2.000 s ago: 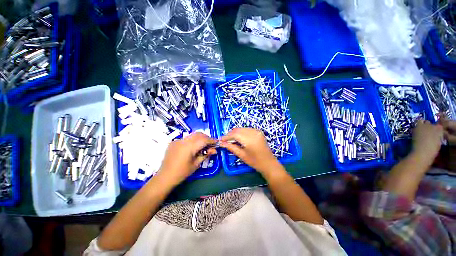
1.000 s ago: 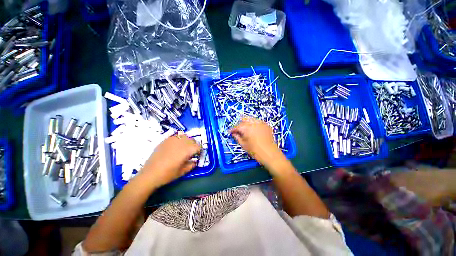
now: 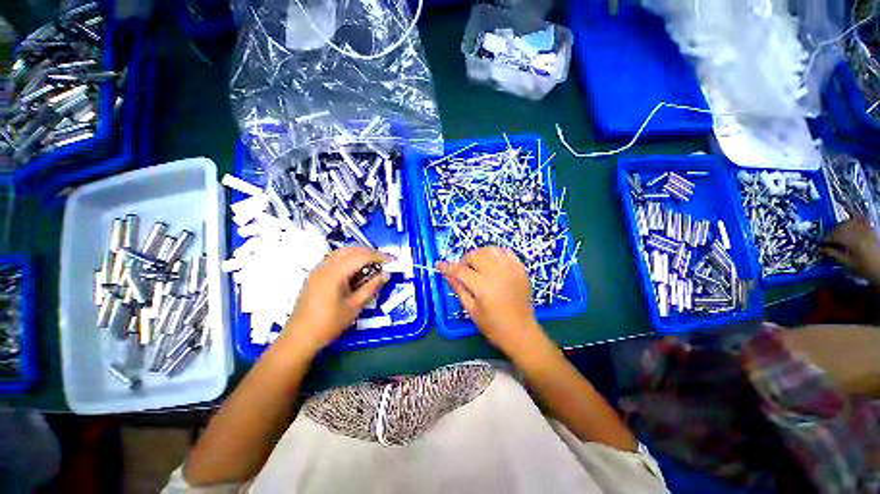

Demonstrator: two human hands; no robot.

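My left hand (image 3: pixel 340 289) is over the near right part of the left blue tray (image 3: pixel 371 340), its fingertips closed on a small piece, too small to name surely. My right hand (image 3: pixel 490 291) is over the near left part of the middle blue tray (image 3: pixel 577 307). It pinches a thin rod (image 3: pixel 425 266) that runs left to my left fingertips. White sleeves (image 3: pixel 275 265) are heaped in the left tray, with shiny metal tubes (image 3: pixel 338 193) behind them. More rods (image 3: pixel 502 198) lie tangled in the middle tray.
A white tub (image 3: pixel 145 391) of assembled pieces stands left. A clear plastic bag (image 3: pixel 333 87) covers the left tray's back. A small clear container (image 3: pixel 516 53), an empty blue tray (image 3: pixel 632 72) and a white cord (image 3: pixel 627 140) lie behind. Another person's hand (image 3: pixel 854 249) is at a right tray.
One second ago my right hand was among the rods; now it has come left and nearer with a rod. My left hand has come beside it. The neighbour's hand has appeared at right.
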